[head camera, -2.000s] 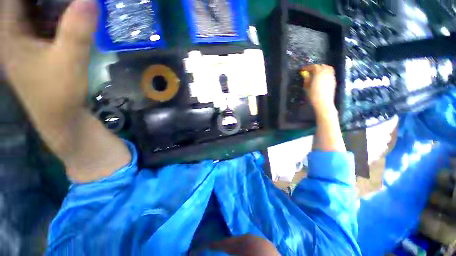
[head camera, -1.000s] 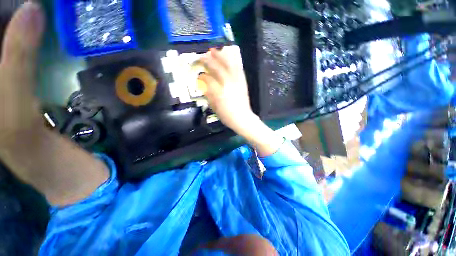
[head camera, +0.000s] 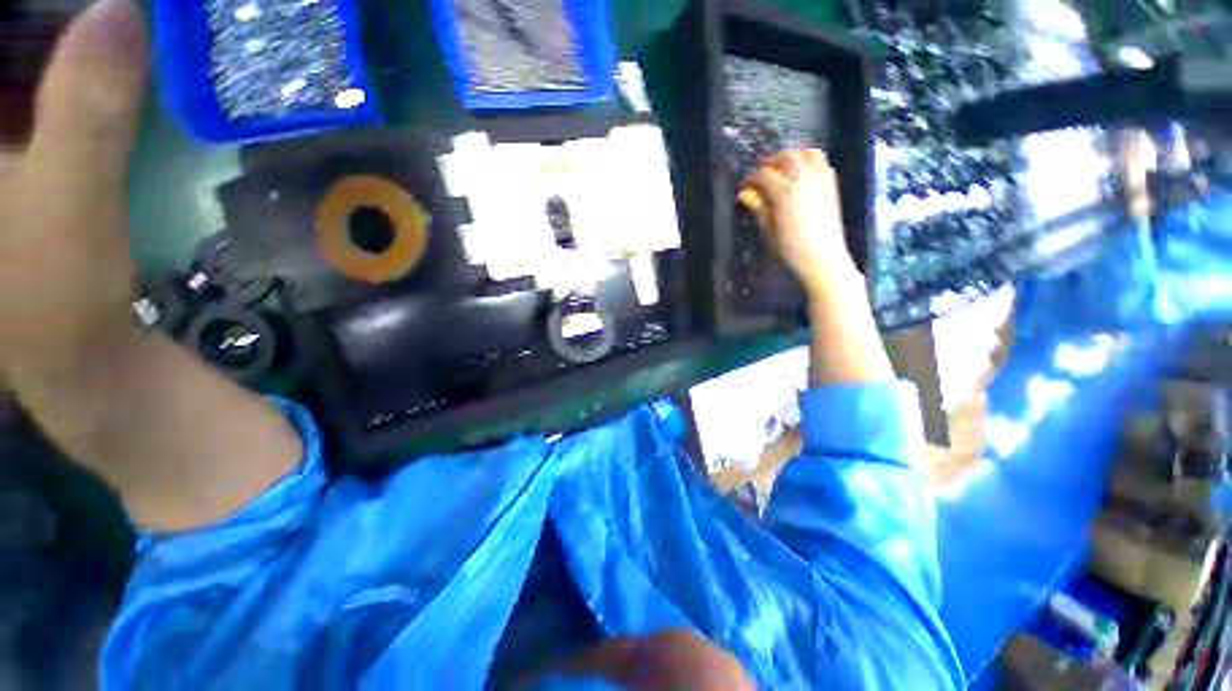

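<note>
The white assembly fixture (head camera: 507, 203) sits on its black base (head camera: 432, 354), with a dark slot in its middle. A round part with a silver centre (head camera: 581, 328) lies at its front edge. My right hand (head camera: 800, 209) is over the black parts tray (head camera: 697, 176), fingers closed around a small yellow-orange thing (head camera: 751, 199); whether it also touches the small metal parts (head camera: 777, 101) is hidden. My left hand (head camera: 74, 216) is raised large at the left edge, cut off by the frame; what it holds, if anything, cannot be seen.
An orange-tan ring (head camera: 404, 232) lies on the base left of the fixture. Black round parts (head camera: 233, 338) are at the left. Two blue bins (head camera: 372, 111) with small metal bits stand behind. Trays of dark parts (head camera: 932, 189) are at the right. Another person's blue sleeve (head camera: 1040, 432) is beyond.
My right hand has moved from the white fixture back to the black tray on the right, uncovering the fixture and the round part at its front. My left hand stays raised at the left.
</note>
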